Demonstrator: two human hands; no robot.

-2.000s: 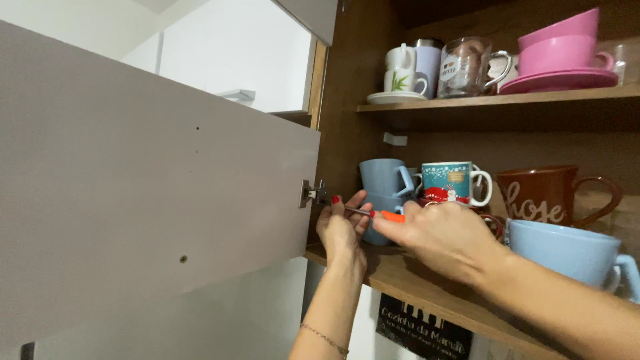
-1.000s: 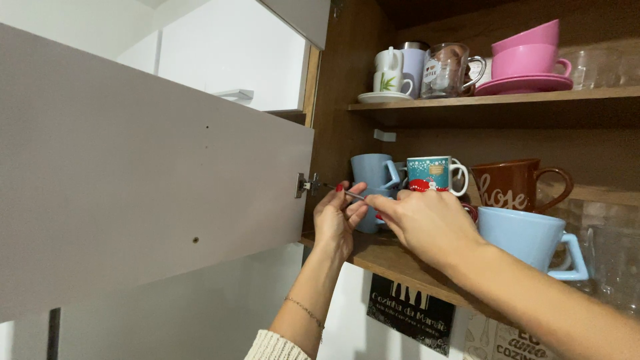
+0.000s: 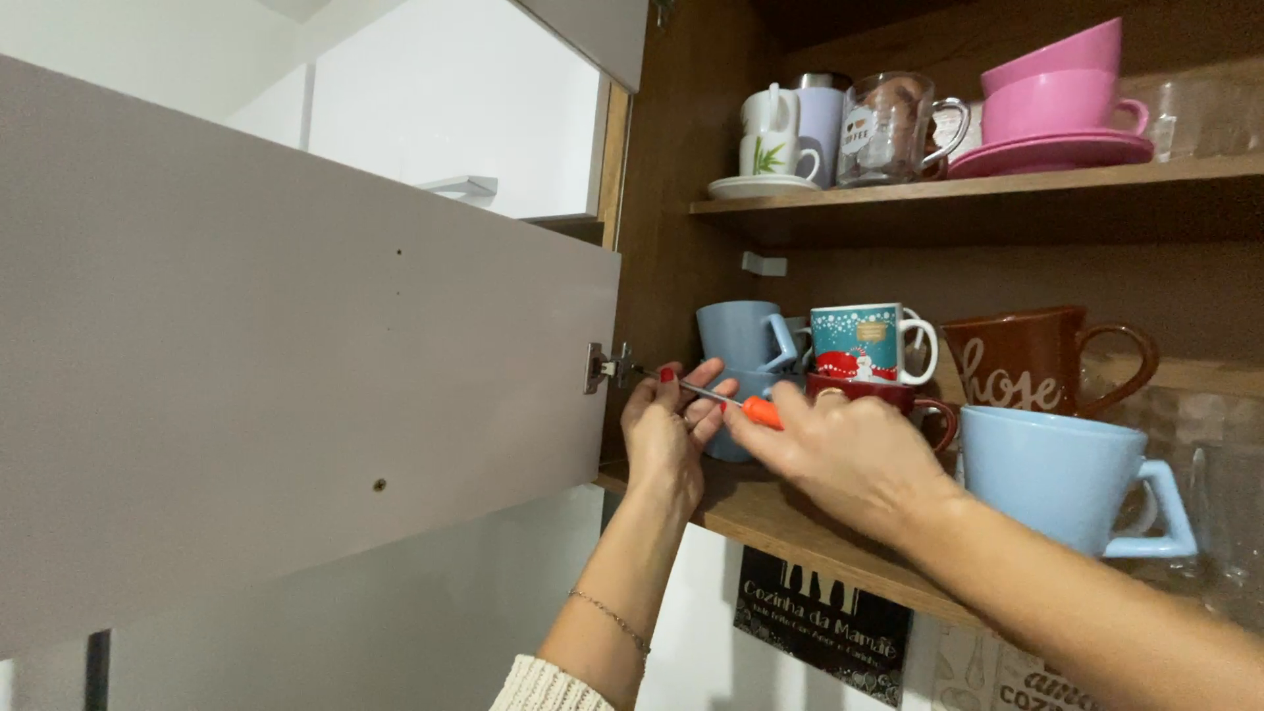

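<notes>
My right hand is closed around the orange handle of a screwdriver, whose metal shaft points left at a metal cabinet hinge. The hinge joins the white cabinet door to the wooden side panel. My left hand is just right of the hinge, its thumb and fingers around the front part of the shaft. Whether the tip sits in a screw cannot be told. Behind my hands stand stacked blue cups and a snowman mug on a dark red cup.
A light blue mug and a brown mug stand near my right forearm. The upper shelf bears white cups, a glass mug and pink cups on saucers. Dark signs with writing hang below the cabinet.
The orange handle, largely covered by my right hand one second ago, shows again. Both hands stay at the hinge with the screwdriver.
</notes>
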